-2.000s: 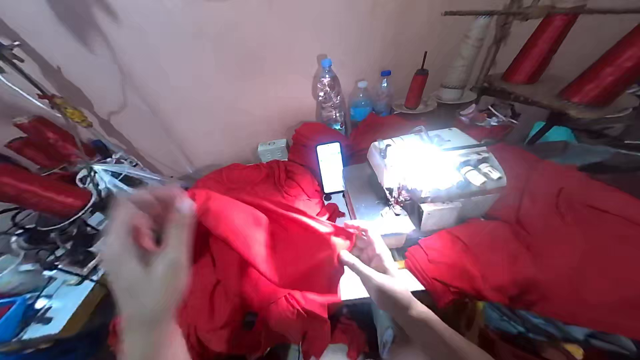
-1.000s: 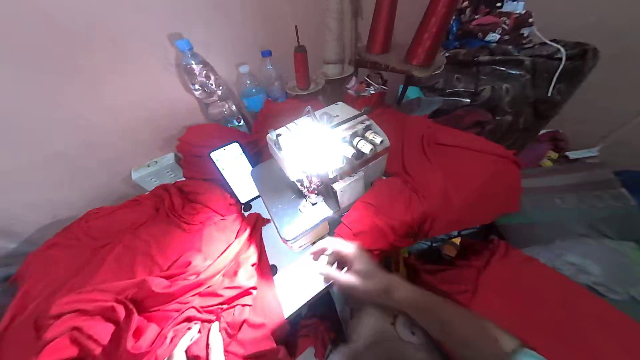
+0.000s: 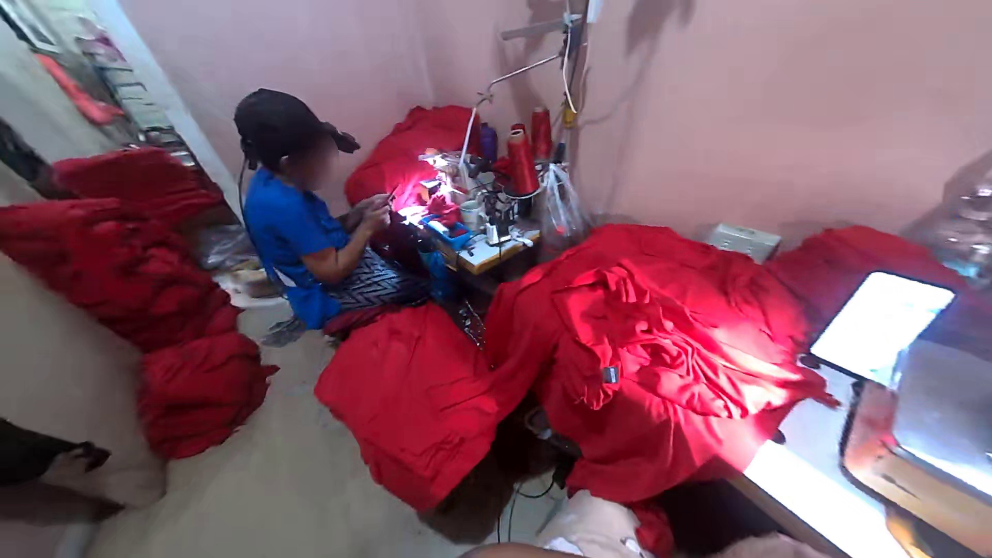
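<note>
Neither of my hands shows in the head view now. A large heap of red fabric (image 3: 666, 341) lies over the near table and hangs down its front edge. A small dark label (image 3: 611, 376) shows on the cloth. At the right, a phone with a bright, washed-out screen (image 3: 883, 329) leans beside the metal bed of a sewing machine (image 3: 949, 411), which the frame cuts off. More red fabric (image 3: 418, 395) spreads to the left, toward a seated person.
A person in a blue top (image 3: 298, 232) sits at another machine table (image 3: 496, 252) with red thread cones (image 3: 521, 163). Red cloth piles (image 3: 201, 387) lie at the left. A white socket box (image 3: 744, 242) is by the wall. Cables hang beneath the near table.
The view has swung far to the left, bringing the seated person into sight. Both hands, seen at the red fabric and near the machine one second ago, are out of frame.
</note>
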